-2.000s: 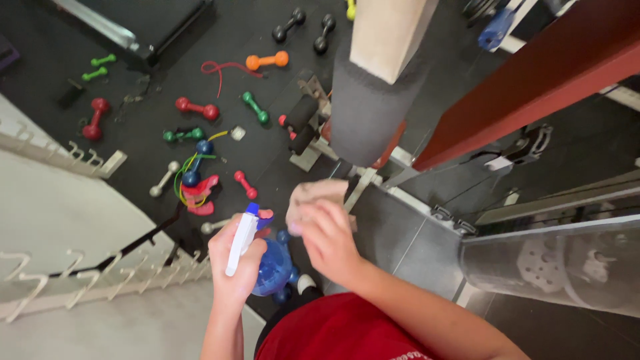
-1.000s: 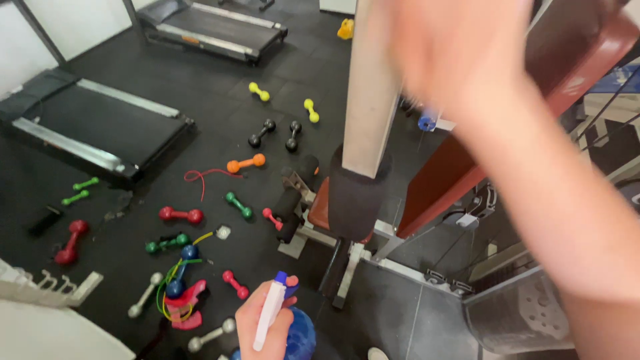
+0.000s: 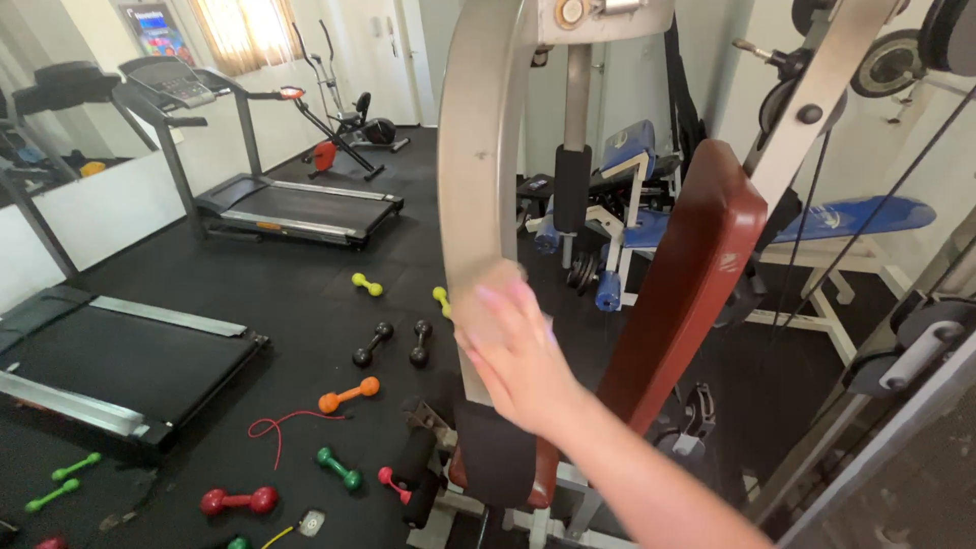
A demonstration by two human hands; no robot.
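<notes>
My right hand (image 3: 518, 347) presses a light cloth (image 3: 488, 293), blurred by motion, against the beige metal arm (image 3: 476, 152) of a weight machine. A black foam pad (image 3: 496, 450) wraps the arm below the hand. Just to the right stands the machine's dark red backrest (image 3: 686, 282), with its red seat partly hidden low behind the foam. My left hand is out of view, and so is the spray bottle seen in the earlier frames.
Several dumbbells, among them an orange one (image 3: 349, 395) and a red one (image 3: 239, 500), lie on the black floor with a red cord (image 3: 278, 427). Two treadmills (image 3: 305, 210) stand at left. Blue benches (image 3: 846, 217) and cable pulleys are at right.
My right hand has gone from beside the spray bottle to the machine's arm with the cloth. My left hand and the bottle have left the view, which has tilted up.
</notes>
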